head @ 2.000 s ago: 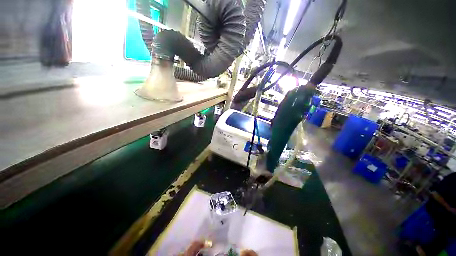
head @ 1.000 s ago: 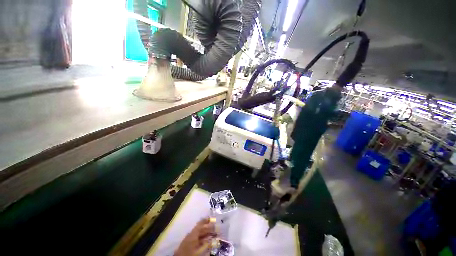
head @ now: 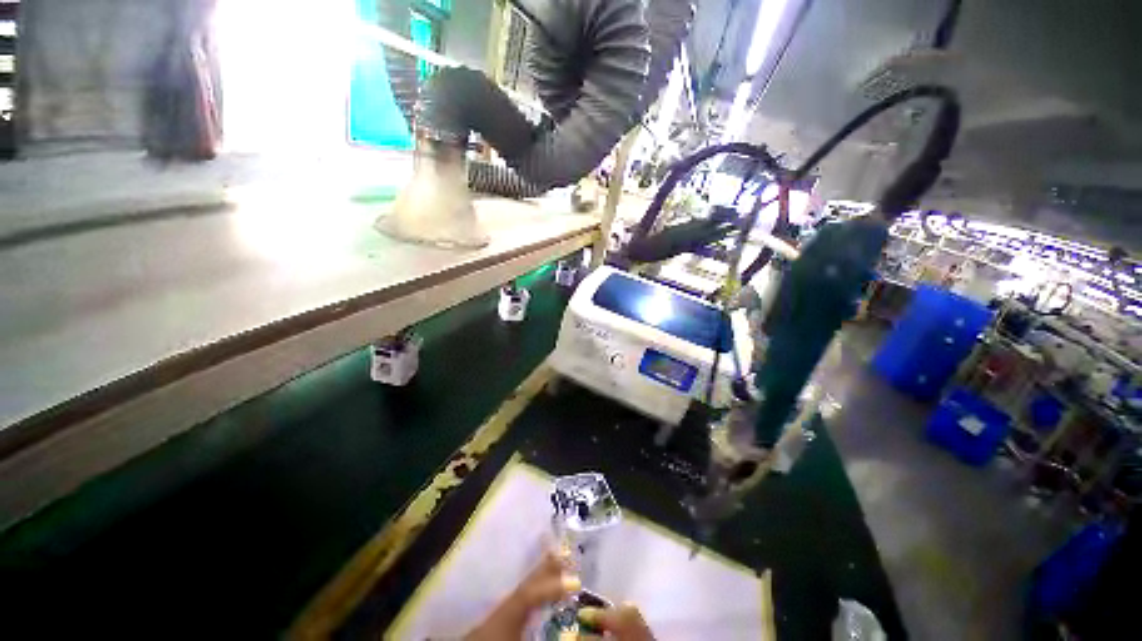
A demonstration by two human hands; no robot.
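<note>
A clear housing (head: 584,503) with dark parts inside stands on the white work mat (head: 689,579). A second housing (head: 560,616) is at the bottom edge, partly covered by fingers. My left hand (head: 526,604) holds it from the left, with a small yellowish piece at the fingertips. My right hand (head: 619,621) touches its right side and is cut off by the picture's edge. The green auto-feed screwdriver (head: 814,319) hangs nose-down to the right, with no hand on it.
The white screw feeder (head: 632,344) stands behind the mat. White housings (head: 395,361) sit on the dark green conveyor belt (head: 313,482) at left. A shelf (head: 276,269) carries the extraction funnel (head: 435,200). A crumpled clear bag (head: 857,620) lies at lower right.
My right hand has come back into view at the near housing, beside my left hand. The screwdriver has swung to the right over the last two seconds. The view has shifted slightly.
</note>
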